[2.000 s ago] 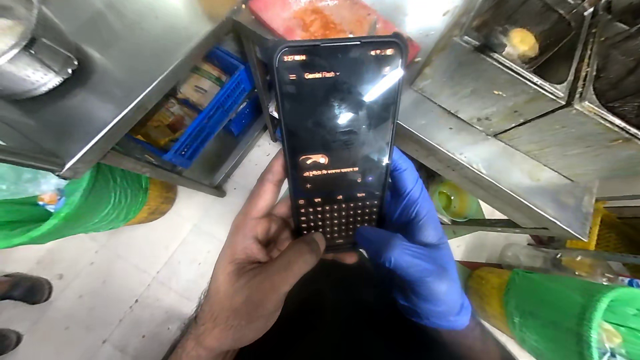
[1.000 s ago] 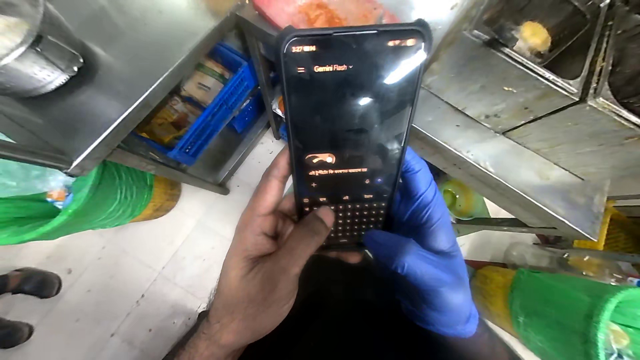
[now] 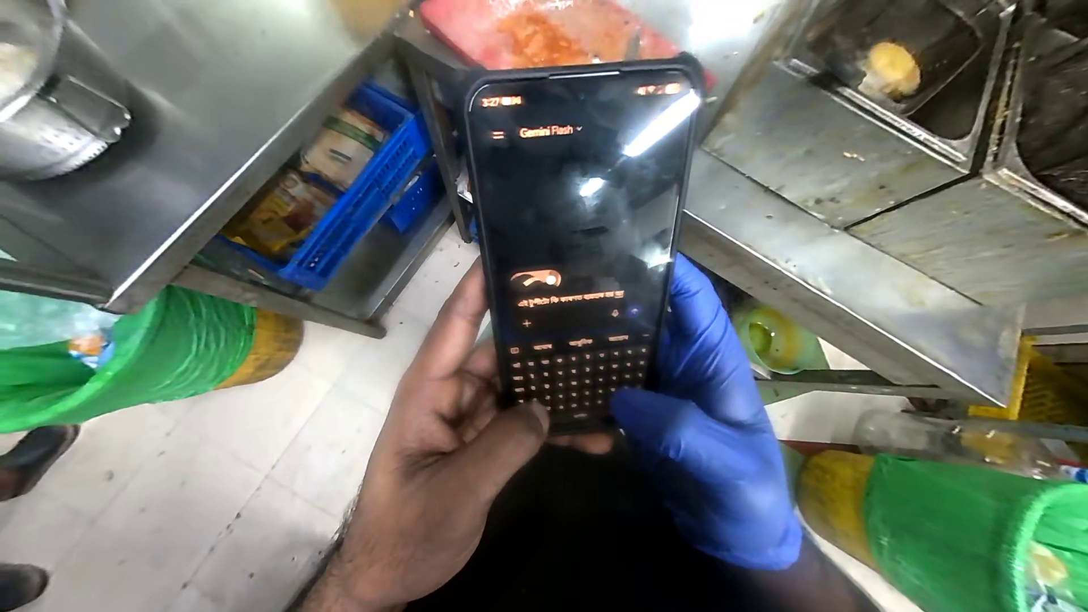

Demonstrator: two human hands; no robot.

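Note:
A smartphone in a black case (image 3: 586, 221) is held upright in the middle of the head view, its dark screen lit with a text field and an on-screen keyboard. My bare left hand (image 3: 463, 459) grips its lower left side, the thumb over the lower left part of the keyboard. Around the lower right side is my right hand (image 3: 722, 425) in a blue glove, its thumb at the keyboard's lower right corner. The fingers behind the phone are mostly hidden.
Beyond the phone lies a red cutting board (image 3: 467, 30) with orange residue. A steel table (image 3: 229, 76) with a metal pot (image 3: 59, 110) stands left, a blue crate (image 3: 365, 195) beneath. Steel containers (image 3: 901, 76) are at right. Green-lined bins (image 3: 943, 518) flank me; a person's shoes (image 3: 38, 455) show lower left.
My left thumb has moved down from the upper left part of the keyboard to its lower left. Both hands keep hold of the phone.

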